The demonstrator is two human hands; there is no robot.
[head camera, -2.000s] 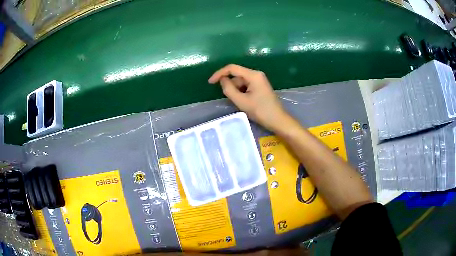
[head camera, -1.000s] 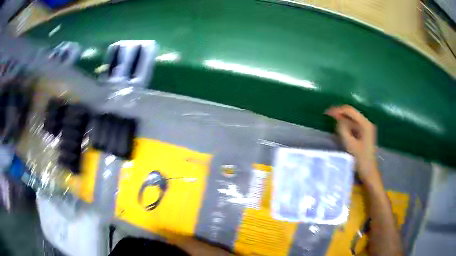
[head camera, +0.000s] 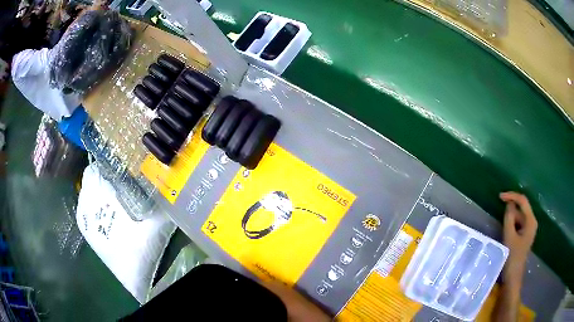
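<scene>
An empty white insert tray (head camera: 454, 267) with three compartments lies on the printed cardboard (head camera: 384, 170) at lower right. My right hand (head camera: 520, 220) is beside the tray's far right corner, by the belt edge, fingers loosely curled and holding nothing. My left sleeve and part of the forearm show at the bottom edge; my left hand is cut off. A row of black units (head camera: 241, 131) stands side by side on the cardboard at upper left. More black units (head camera: 173, 116) lie in rows left of it.
The green conveyor belt (head camera: 403, 82) runs beyond the cardboard. On it is a filled tray (head camera: 272, 41) with black units in two compartments. A grey upright post (head camera: 208, 38) stands beside it. A person in a dark hair cover (head camera: 94, 50) is at upper left. A white bag (head camera: 123, 233) is at lower left.
The view has swung left, so the tray and my right hand now show at the lower right and the black units nearer the middle. The tray stacks have left the view.
</scene>
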